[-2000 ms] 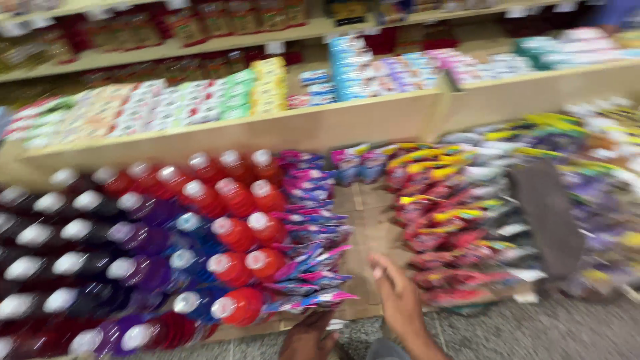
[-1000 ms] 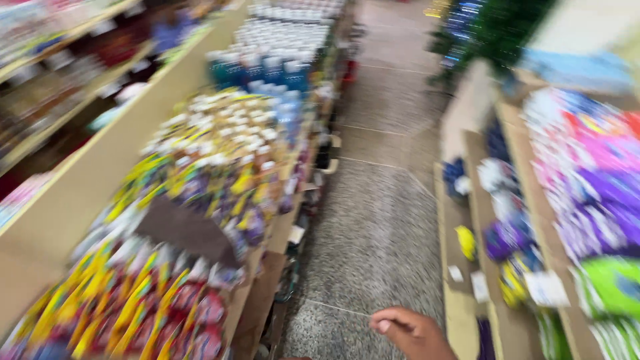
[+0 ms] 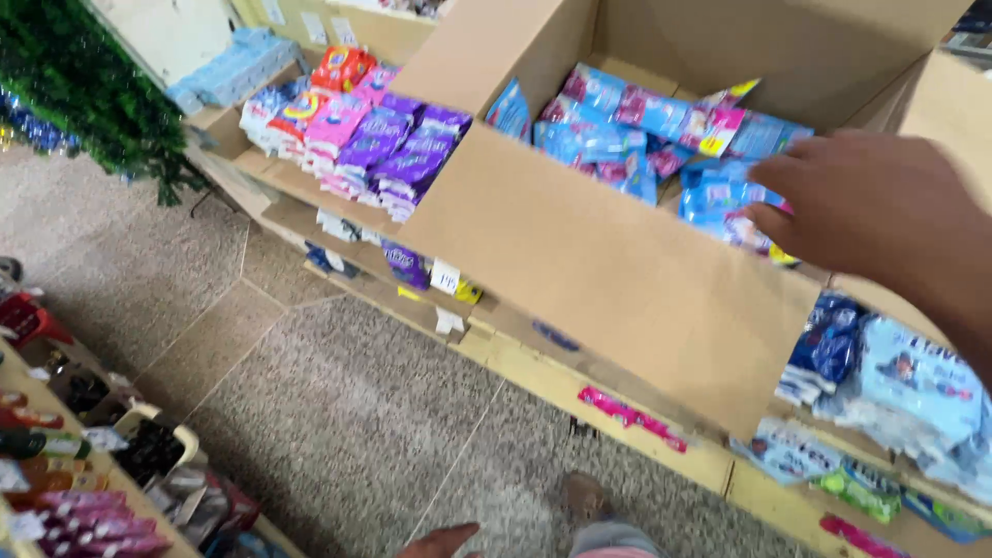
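Observation:
An open cardboard box [image 3: 612, 279] stands on the shelf unit, its front flap folded out. Inside lie several blue-and-pink plastic packets [image 3: 593, 143] in a loose pile. Over the box's right part reaches my right hand [image 3: 837, 201], blurred, fingers curved above or against the blue packets [image 3: 725, 194]; whether it touches one is unclear, and no grip shows. At the bottom edge is my left hand [image 3: 446, 540], partly out of view over the floor, with its fingers apart from any goods and nothing seen in it.
Purple packets [image 3: 399, 151] and pink packets are stacked left of the box. Light blue packs [image 3: 918, 376] lie at the right. A lower shelf of goods [image 3: 93, 523] borders the speckled floor [image 3: 349, 403] at bottom left. A green artificial tree [image 3: 74, 85] stands at upper left.
The view has turned far to the right, from the bottle and packet display across the aisle to the cardboard box. My right hand now reaches over the box.

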